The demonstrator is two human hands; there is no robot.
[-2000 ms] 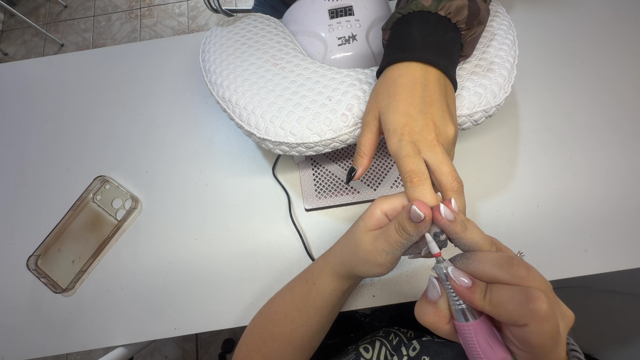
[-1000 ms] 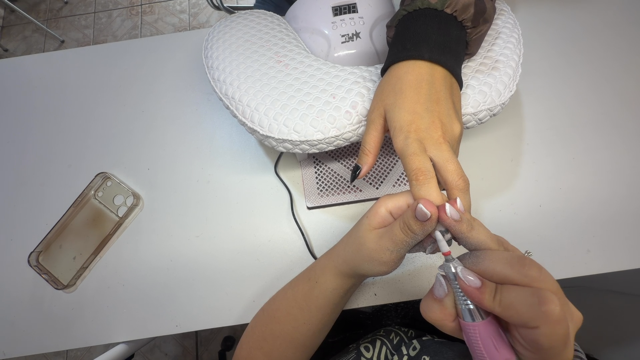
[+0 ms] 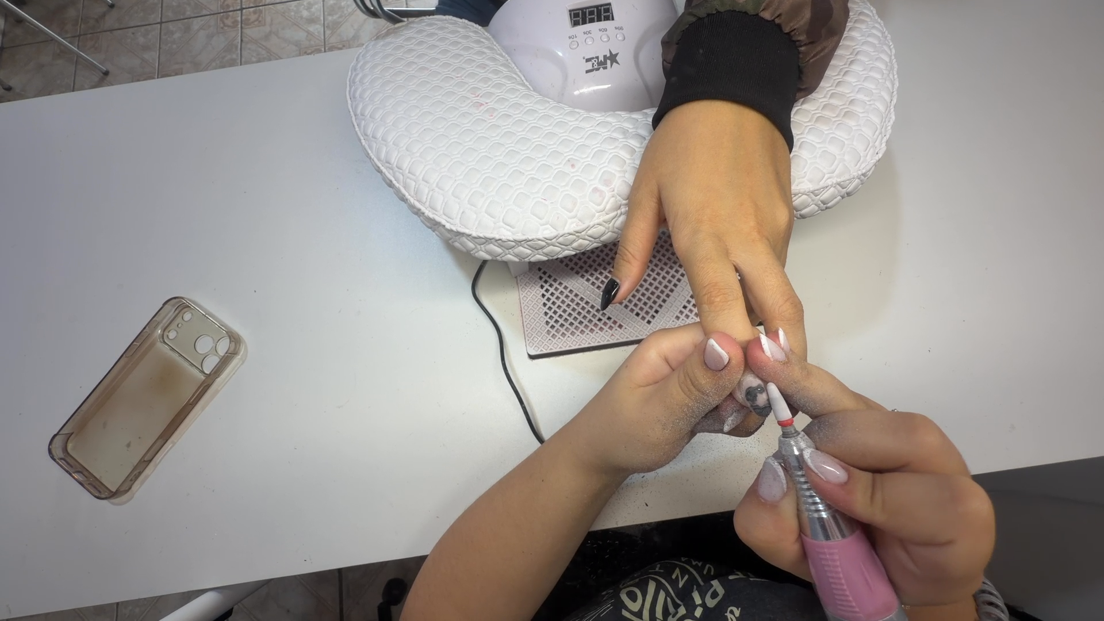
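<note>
My left hand (image 3: pixel 668 397) grips a finger of another person's hand (image 3: pixel 720 190), which reaches in palm down from the top. My right hand (image 3: pixel 897 492) is closed around a pink and silver electric nail drill (image 3: pixel 832 535). Its white tapered bit (image 3: pixel 779 404) with a red ring is at a dark, partly filed fingernail (image 3: pixel 756 398); whether they touch cannot be told. My right index fingertip rests near the held finger. Dust coats my fingers. The other person's thumb bears a pointed glossy black nail (image 3: pixel 610 293).
A white quilted curved cushion (image 3: pixel 500 147) lies under the other person's wrist, with a white nail lamp (image 3: pixel 586 52) behind it. A perforated dust collector grille (image 3: pixel 604 297) and black cable (image 3: pixel 500 345) are below the cushion. A translucent phone case (image 3: pixel 142 397) lies left on the white table (image 3: pixel 345 483).
The drill bit has shifted slightly relative to the held fingertip. My left hand keeps its grip on the other person's finger.
</note>
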